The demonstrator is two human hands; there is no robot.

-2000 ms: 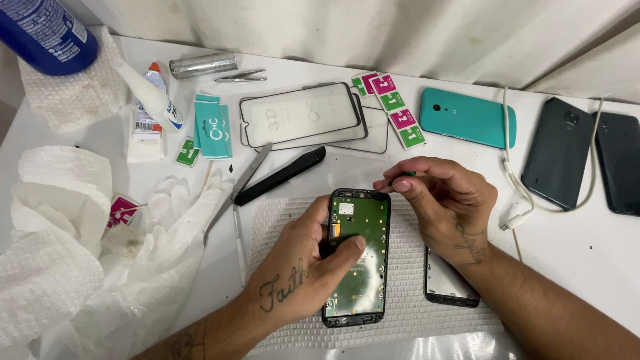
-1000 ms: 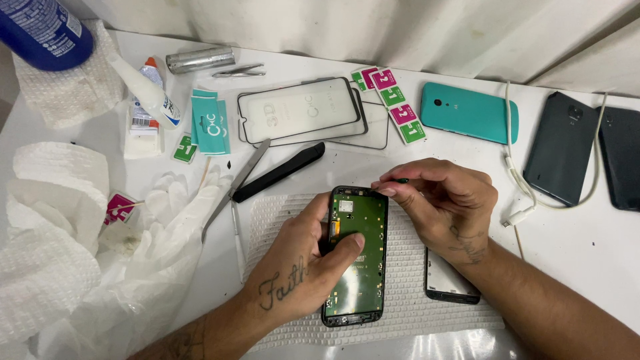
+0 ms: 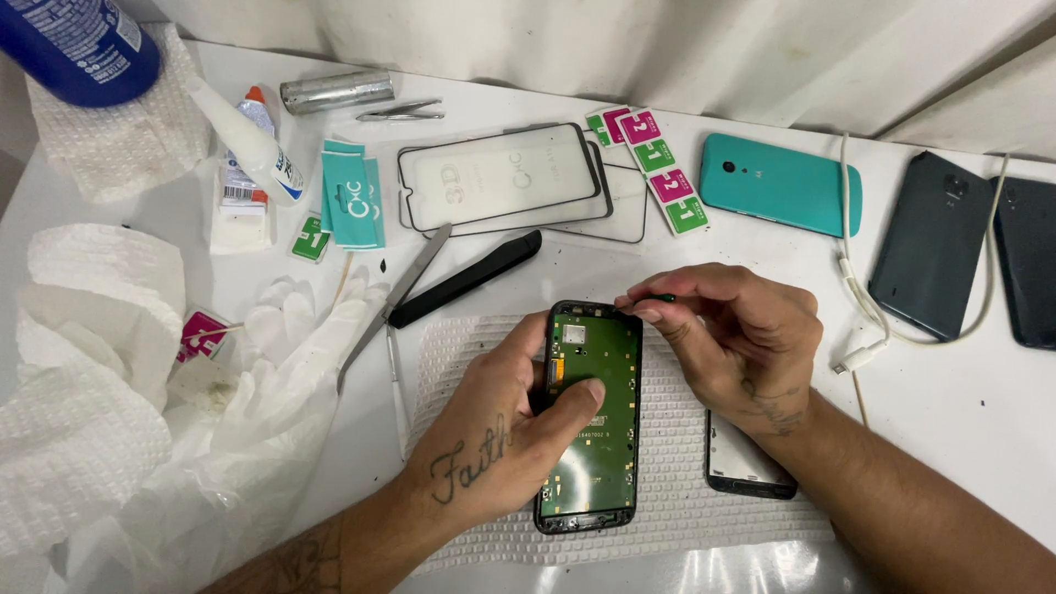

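My left hand (image 3: 503, 421) grips an opened smartphone (image 3: 598, 462) by its left edge, the thumb lying across the green circuit board. The phone's black frame surrounds the board. My right hand (image 3: 718, 338) pinches a small dark green-tipped tool (image 3: 660, 299) between thumb and fingers at the phone's top right corner; what its tip touches is too small to tell. A white textured paper towel (image 3: 676, 528) lies under the phone. Partly beneath my right wrist is a second dark phone part (image 3: 751, 454) with a pale inner face.
Left of the phone lie a black-handled knife (image 3: 470, 276), white gloves (image 3: 289, 388) and crumpled paper towels (image 3: 107, 313). Behind are glass screen protectors (image 3: 503, 177), tweezers (image 3: 402, 111), a metal cylinder (image 3: 337, 91) and a glue bottle (image 3: 247, 144). A teal phone (image 3: 771, 181), dark phones (image 3: 932, 247) and a white cable (image 3: 862, 305) are at right.
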